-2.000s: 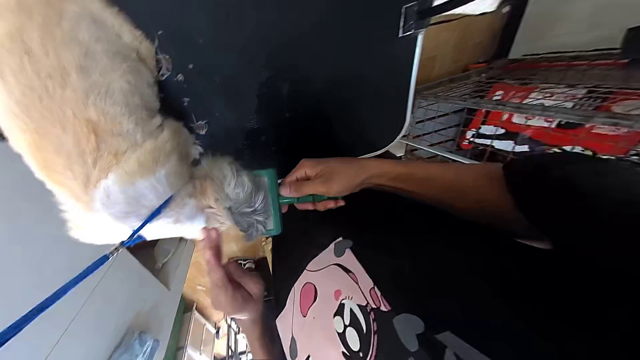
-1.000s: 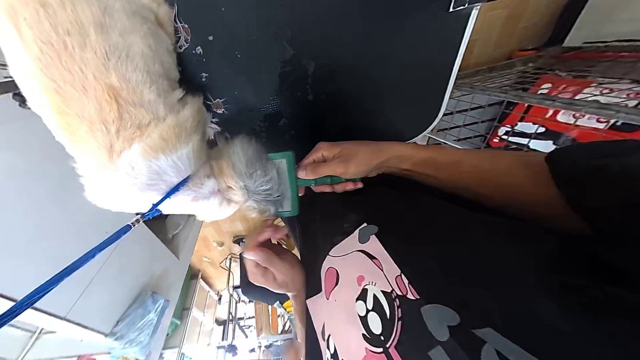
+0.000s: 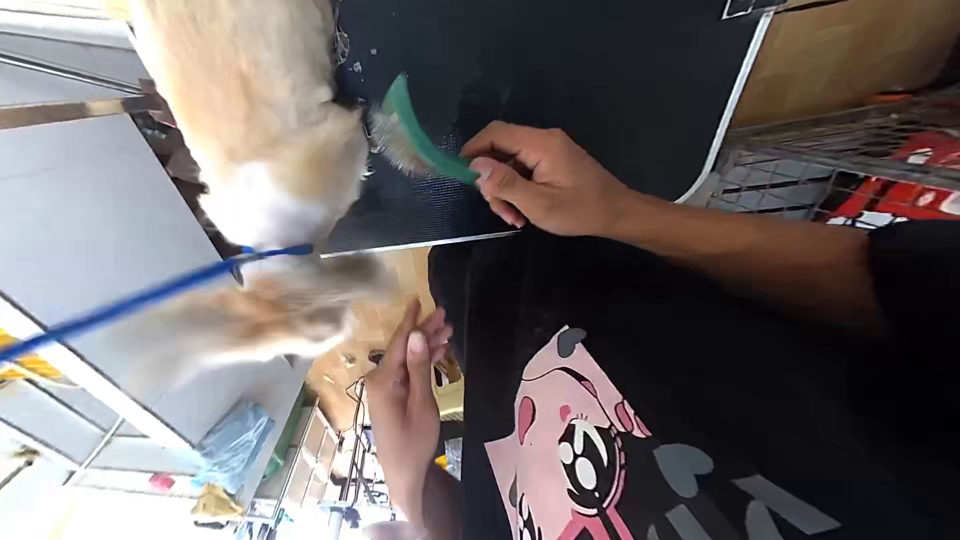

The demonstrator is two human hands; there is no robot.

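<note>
My right hand (image 3: 551, 180) grips the handle of a green slicker brush (image 3: 416, 139), whose bristles face the dog over the black table. A cream and tan dog (image 3: 255, 97) stands at the left edge of that table, its head (image 3: 277, 311) blurred and past the table's rim. A blue lead (image 3: 150, 296) loops round its neck. Below the table's rim, my left hand (image 3: 409, 386) is held up beside the dog's muzzle, fingers apart and holding nothing. The brush and the dog's head are apart.
The black grooming table (image 3: 600, 82) has a metal rim, with loose hair tufts near the dog. A wire rack (image 3: 810, 150) holding red packages stands at the right. Grey cabinets (image 3: 97, 202) and a blue plastic bag (image 3: 236, 442) are at the left. A black printed garment covers my front.
The brush was against the fur of the dog's head and is now away from it, turned side-on above the table. The dog's head has swung away from my right hand.
</note>
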